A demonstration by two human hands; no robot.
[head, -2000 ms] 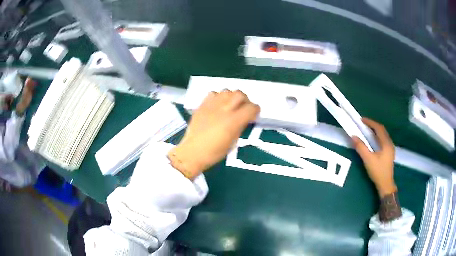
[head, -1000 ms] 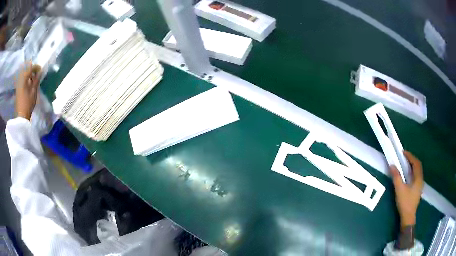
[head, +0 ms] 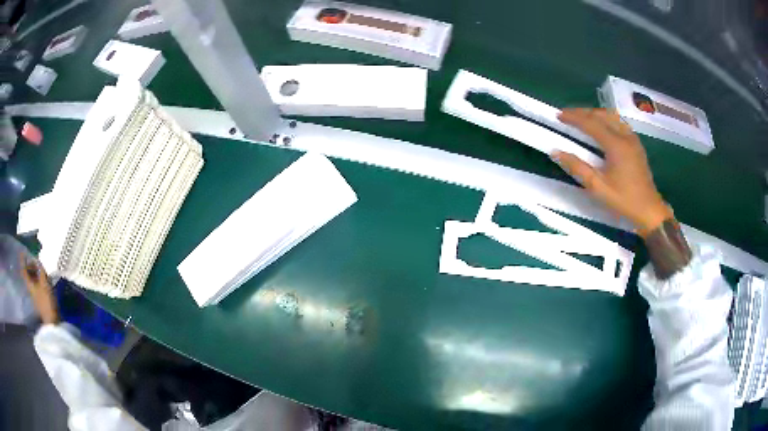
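My right hand (head: 619,160) grips the right end of a long white piece (head: 518,119) with a watch-shaped opening, held over the rail and belt edge at the upper right. A small, blurred hand, apparently my left hand (head: 38,290), is at the far left edge below the bench; whether it holds anything is unclear. Two overlapping white die-cut frames (head: 530,268) lie on the green bench, their openings showing green. A small pile of plain white panels (head: 268,227) lies left of them. A thick leaning stack of cream-edged insert blanks (head: 126,202) stands farther left.
A pale metal rail (head: 404,162) with an upright post (head: 223,67) separates bench and belt. The belt carries a plain white box base (head: 362,93), printed watch boxes (head: 370,32) and another printed box (head: 661,114). A fanned white stack (head: 749,337) is at the right edge.
The view has turned. My right hand has tilted the white piece flatter and moved it left over the belt edge. My left hand left the white panel near the rail and went far left.
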